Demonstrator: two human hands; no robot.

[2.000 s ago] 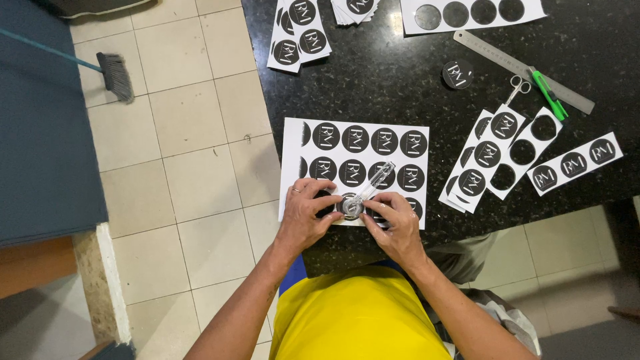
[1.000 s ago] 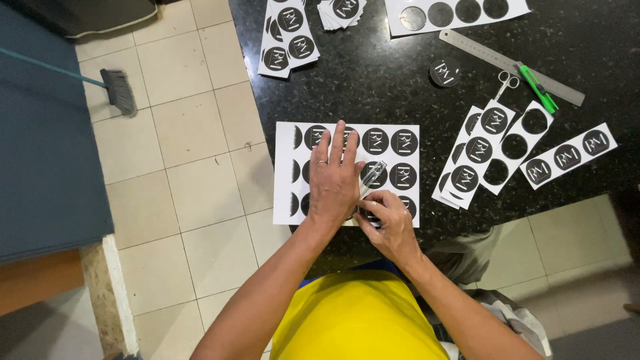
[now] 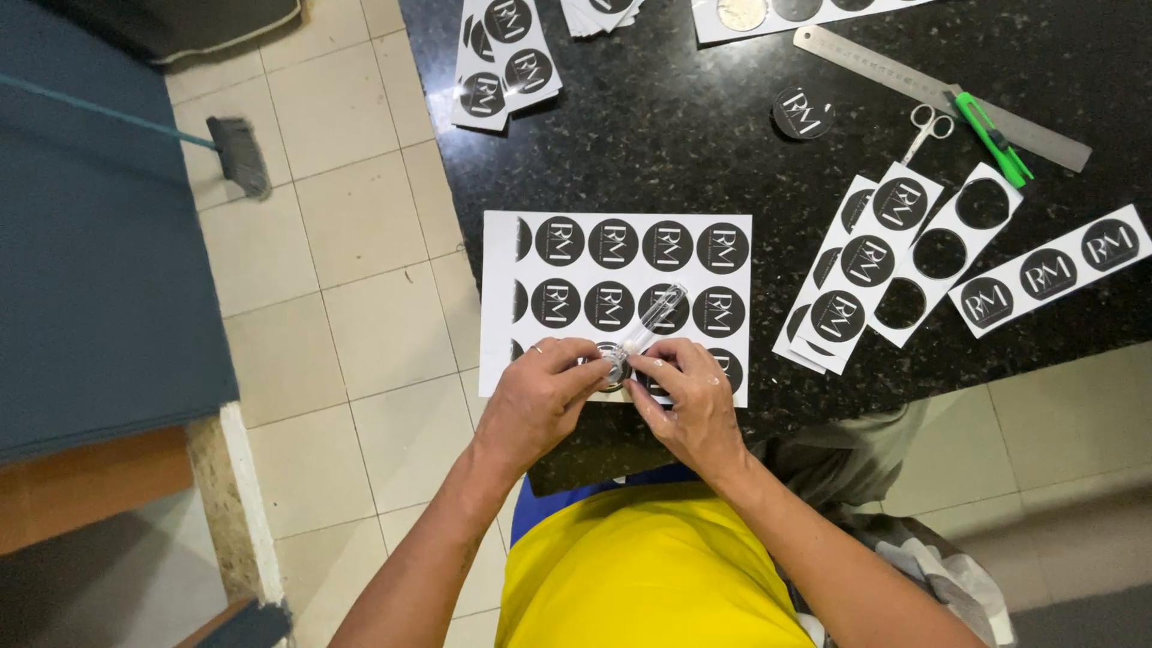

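Note:
A white sheet of round black stickers lies at the front edge of the black stone table. On its lower row sits a clear plastic circle cutter, its round base over one sticker and its arm pointing up and right. My left hand has its thumb and fingertips at the left side of the round base. From the right, my right hand pinches the cutter near its pivot, thumb low and fingers above. The blade and part of the base are hidden by my fingers.
Right of the sheet lie sticker strips, a strip with round holes and another strip. Beyond are small scissors, a green cutter knife, a steel ruler and a loose round sticker. More sheets lie at the far left.
My left hand, flat over the sheet and cutter one second ago, has drawn back to the left side of the round base. My right hand remains at the cutter.

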